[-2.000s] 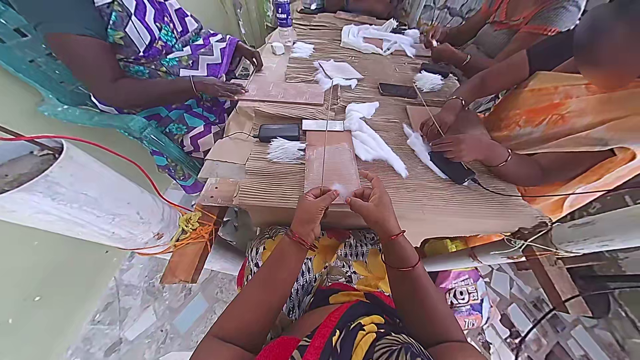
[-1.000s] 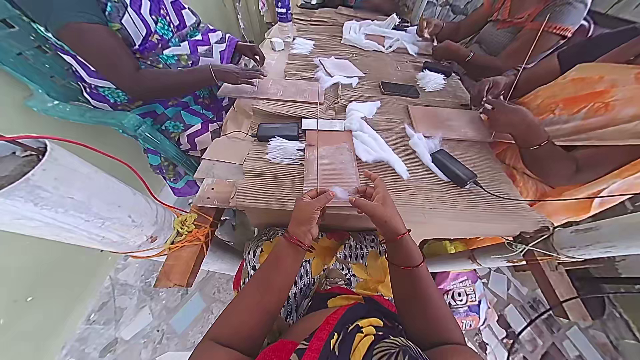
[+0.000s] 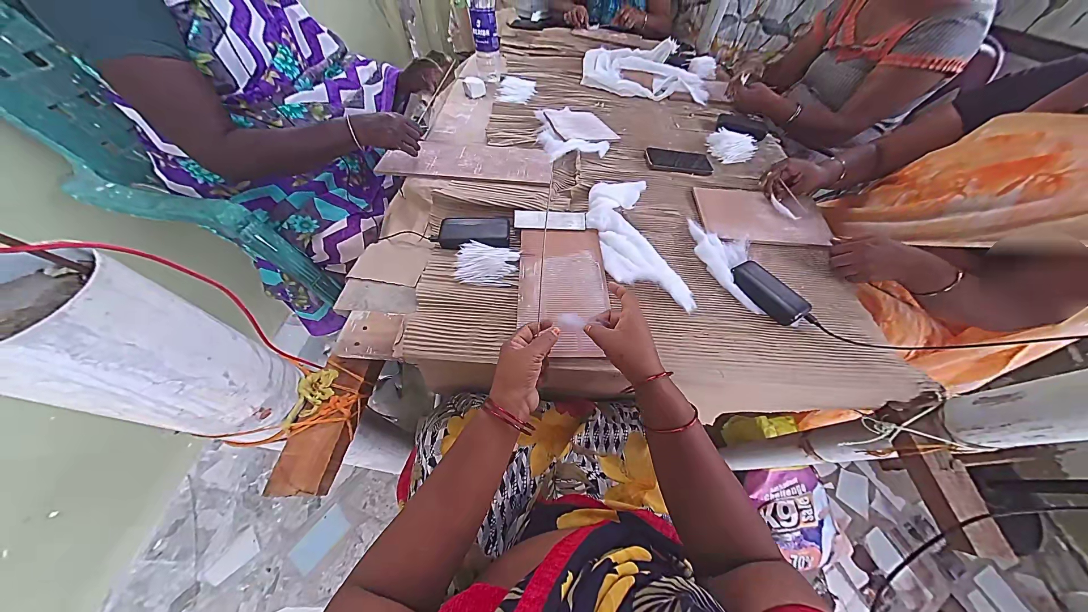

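Observation:
A small wisp of cotton (image 3: 571,322) is pinched between my left hand (image 3: 524,361) and my right hand (image 3: 627,340), over the near end of a flat reddish board (image 3: 563,276). A thin stick stands up from near my left fingers; its lower end is hidden. Across the board's far end lies a whitish strip (image 3: 550,221). Left of the board sit a bundle of white cotton wicks (image 3: 486,263) and a black box-shaped device with a cord (image 3: 474,232). A long piece of white cotton (image 3: 633,246) lies to its right.
Corrugated cardboard (image 3: 765,357) covers the table. Co-workers sit at both sides and the far end, several with boards. Farther up are a phone (image 3: 678,161), a folded pad on cotton (image 3: 582,125) and a bottle (image 3: 485,38). Another corded black device (image 3: 771,291) lies at right.
My hands stay over the board's near end with the cotton between them. At the right, a co-worker's raised hands have come down to their board, which was uncovered between the two earlier frames.

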